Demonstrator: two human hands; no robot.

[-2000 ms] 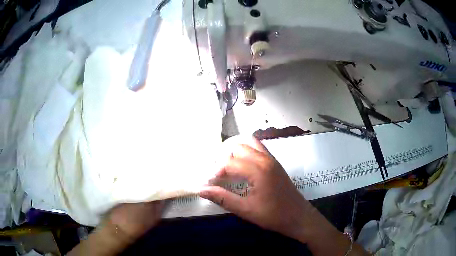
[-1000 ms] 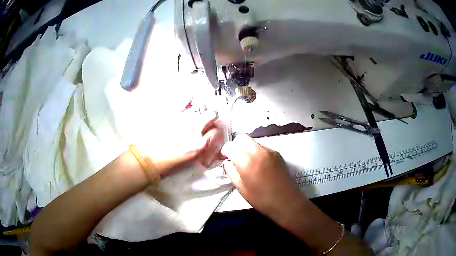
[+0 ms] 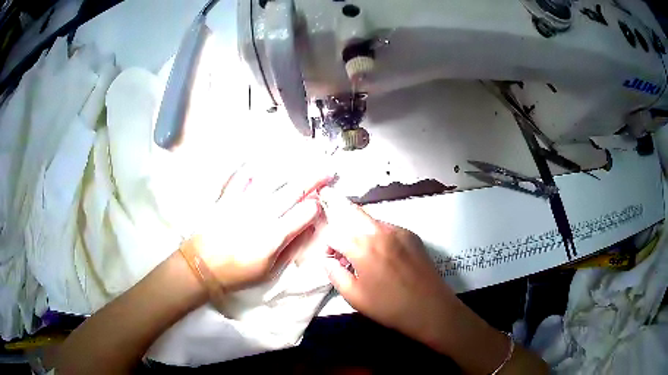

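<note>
A white garment piece [image 3: 242, 329] lies under my hands and hangs over the table's front edge. My left hand [image 3: 256, 227] rests on the cloth, its fingertips close to the needle area and washed out by the lamp's glare. My right hand [image 3: 373, 256] pinches the cloth's edge just in front of the presser foot [image 3: 329, 128], its fingers touching or nearly touching my left fingers. The white JUKI sewing machine [image 3: 439, 51] stands behind my hands. Glare hides whether the cloth lies under the foot.
Cream garment pieces [image 3: 66, 198] lie heaped at left. A grey-blue lamp bar [image 3: 179, 88] hangs left of the head. Open snips [image 3: 509, 179] and a black strip [image 3: 558, 220] lie right of the needle. More white cloth [image 3: 619, 307] lies at lower right, by yellow tubing [image 3: 604, 261].
My left hand came up from the table's front edge onto the cloth beside my right hand. The cloth's near part now drapes over the front edge. My right hand stays near the needle.
</note>
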